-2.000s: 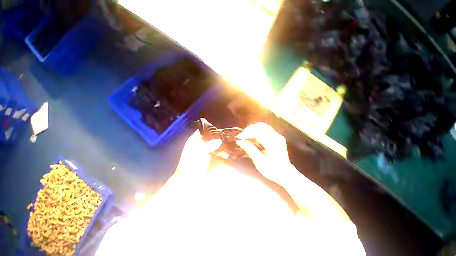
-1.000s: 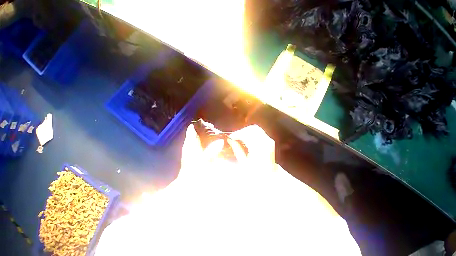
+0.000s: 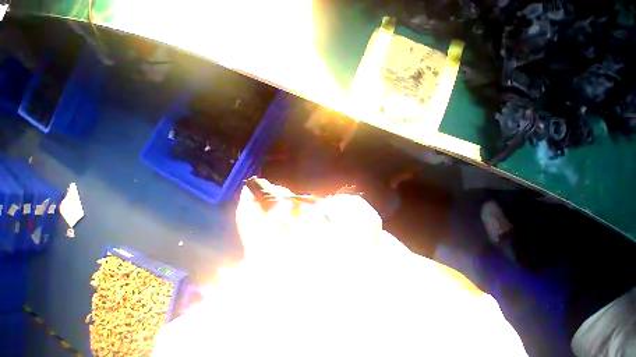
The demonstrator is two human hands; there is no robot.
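My left hand [image 3: 259,217] and my right hand [image 3: 351,215] are close together in front of me, washed out by glare. Both hold a dark moulded part [image 3: 263,193]. Its pointed dark end shows above my left fingers, and a thin dark edge runs across towards my right hand. The rest of the part is hidden by fingers and glare.
A blue crate [image 3: 159,155] of dark pieces is on the floor beyond my hands. Another crate [image 3: 180,273] holds tan pieces at lower left. A pale pad [image 3: 411,70] and a black heap [image 3: 537,90] lie on the green table. A light sleeve or cloth shows at lower right.
The view has turned, so the pad and heap sit higher and the tan crate further right. Less of the part shows between my hands than two seconds ago.
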